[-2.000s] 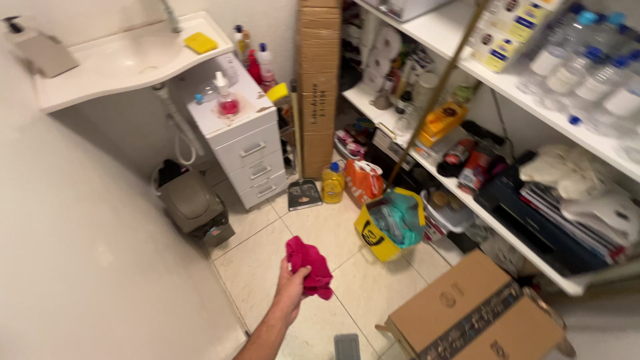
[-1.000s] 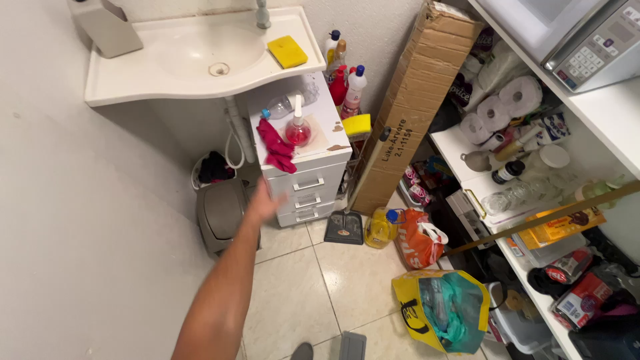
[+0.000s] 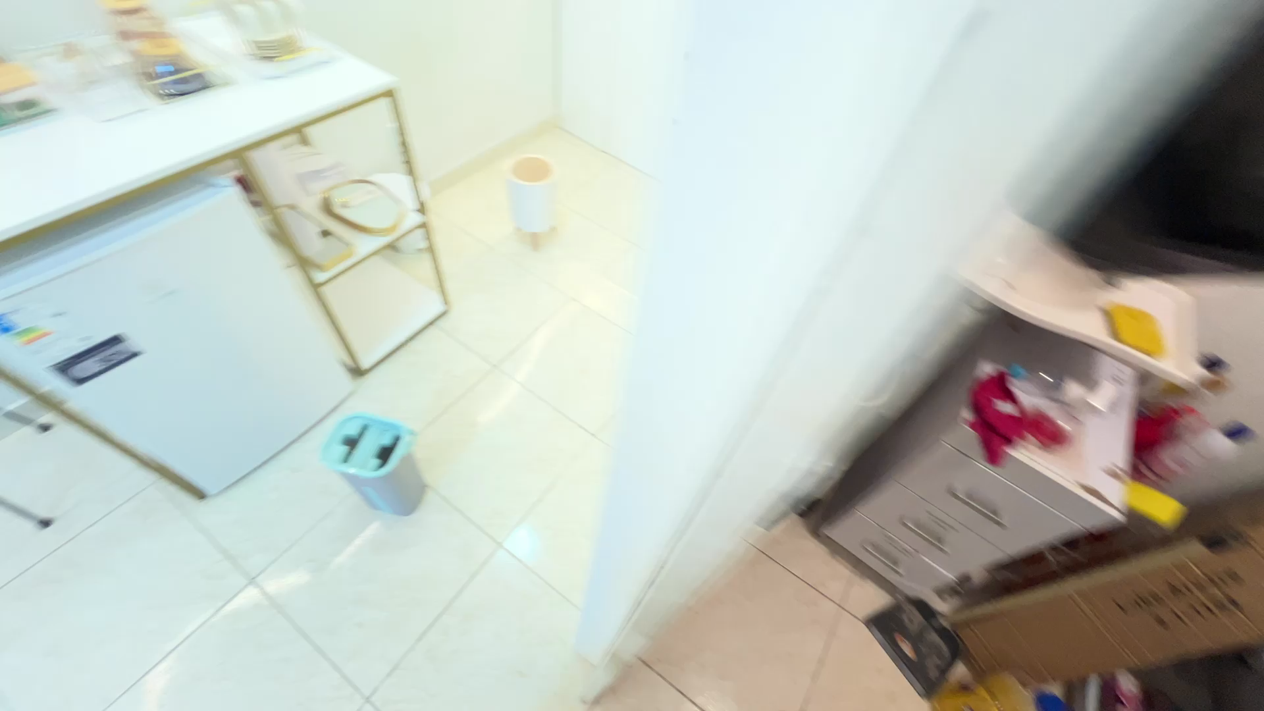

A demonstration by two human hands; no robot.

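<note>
Neither my left hand nor my right hand shows in the head view now. A crumpled magenta cloth (image 3: 997, 415) lies over the front edge of the white drawer cabinet (image 3: 1027, 484) at the right, beside a spray bottle (image 3: 1101, 385). Above the cabinet a yellow sponge (image 3: 1136, 329) rests on the edge of the white sink (image 3: 1047, 286). At the left, a blue-grey bucket (image 3: 380, 474) with a turquoise rim stands on the pale tiled floor. The picture is blurred by motion.
A white wall edge (image 3: 750, 296) divides the two rooms. A white counter with gold legs (image 3: 326, 99) stands over a small white refrigerator (image 3: 188, 336) at the left. Farther back is a white planter (image 3: 533, 197). A dustpan (image 3: 913, 642) and a long cardboard box (image 3: 1116, 602) lie at the lower right.
The magenta cloth, in my hand two seconds ago, now lies on the cabinet with no hand on it. My hand has left the view. The view has swung left toward the neighbouring room.
</note>
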